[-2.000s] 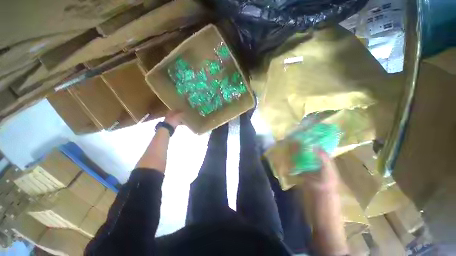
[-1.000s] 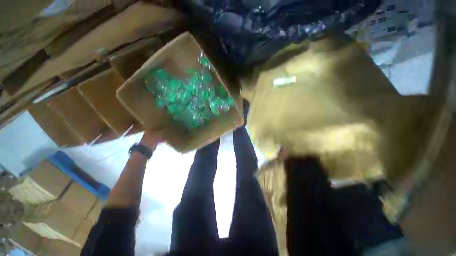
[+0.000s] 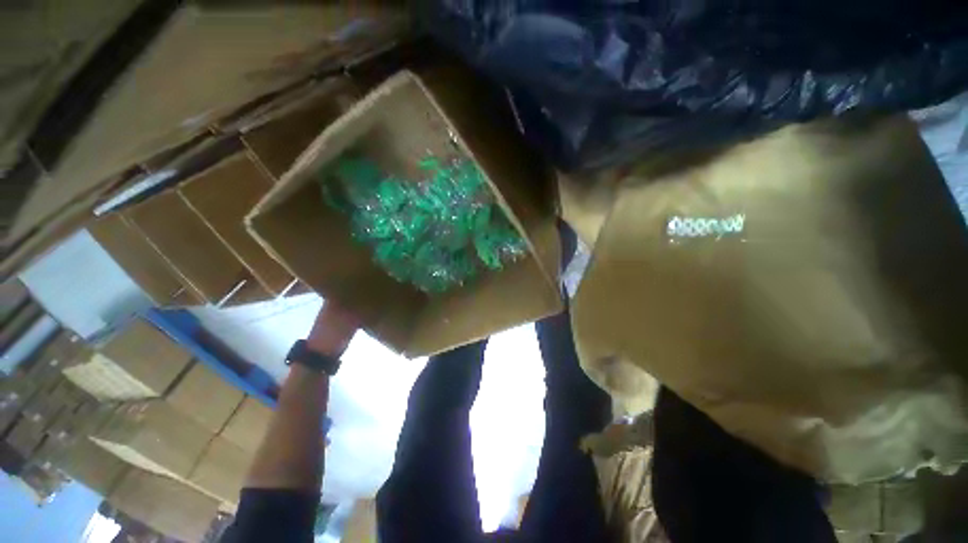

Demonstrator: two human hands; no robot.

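Observation:
My left hand [image 3: 338, 323], with a dark band on the wrist, holds a small open carton [image 3: 456, 323] from its near left side; most of the fingers are hidden beneath it. Small green packets [image 3: 430, 228] in clear plastic lie in a heap at the carton's bottom. To the right is a large crumpled kraft paper sack [image 3: 764, 286] with a small pale label. My right forearm, in a dark sleeve, reaches toward the sack; my right hand is hidden by it.
A row of open brown cartons [image 3: 228, 217] stands at the left. A glossy black plastic bag [image 3: 722, 74] lies beyond the sack. Stacked cartons [image 3: 202, 414] and a blue pallet [image 3: 218, 355] are at the lower left. My legs are below the held carton.
My right hand, earlier visible with green packets at the sack's mouth, has gone out of sight at the sack. The sack and black bag appear larger and nearer. My left hand still holds the carton.

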